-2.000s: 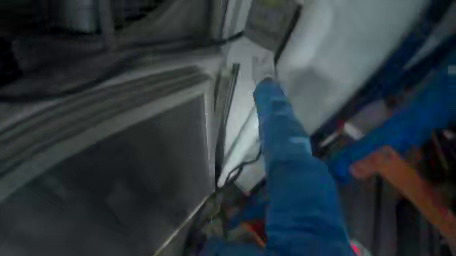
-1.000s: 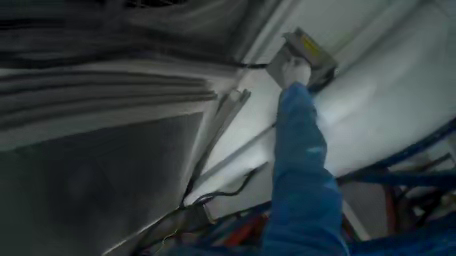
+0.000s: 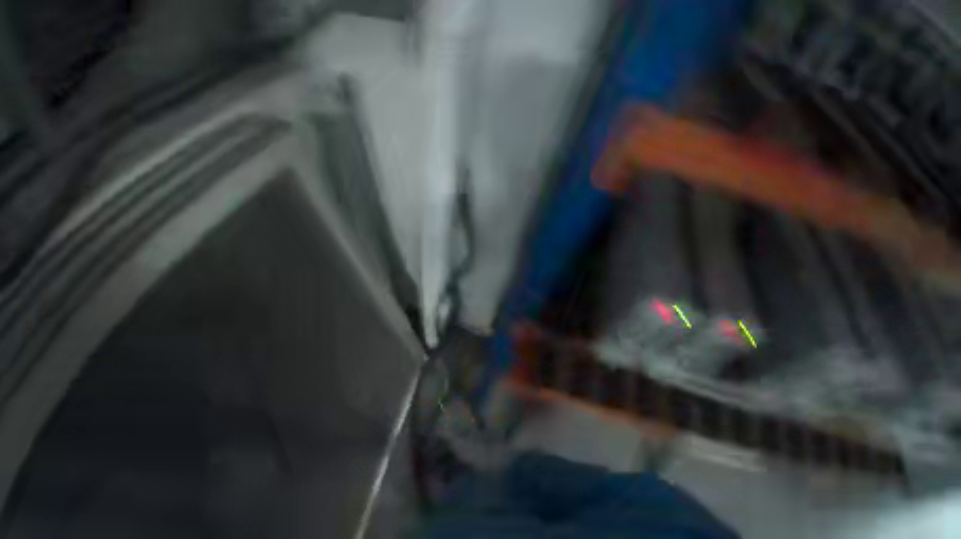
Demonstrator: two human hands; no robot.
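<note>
No hand shows in the head view. A blurred blue sleeve or piece of clothing (image 3: 590,503) lies at the bottom edge. Right of centre, grey power modules (image 3: 674,247) stand side by side on the rack, badly blurred. Two of their front ends show red glows with green light streaks beside them. The switch box is out of the picture.
An orange beam (image 3: 759,174) crosses the upper right and a blue upright (image 3: 590,168) runs down beside it. A dark slatted shelf edge (image 3: 727,416) lies below the modules. A large dark-panelled cabinet (image 3: 211,358) fills the left. A pale wall (image 3: 516,95) and dark cable stand between.
The view has swung right and down to the rack. The gloved hand that was at the grey switch box, and its outstretched blue sleeve, have left the picture. The lit modules have come into view.
</note>
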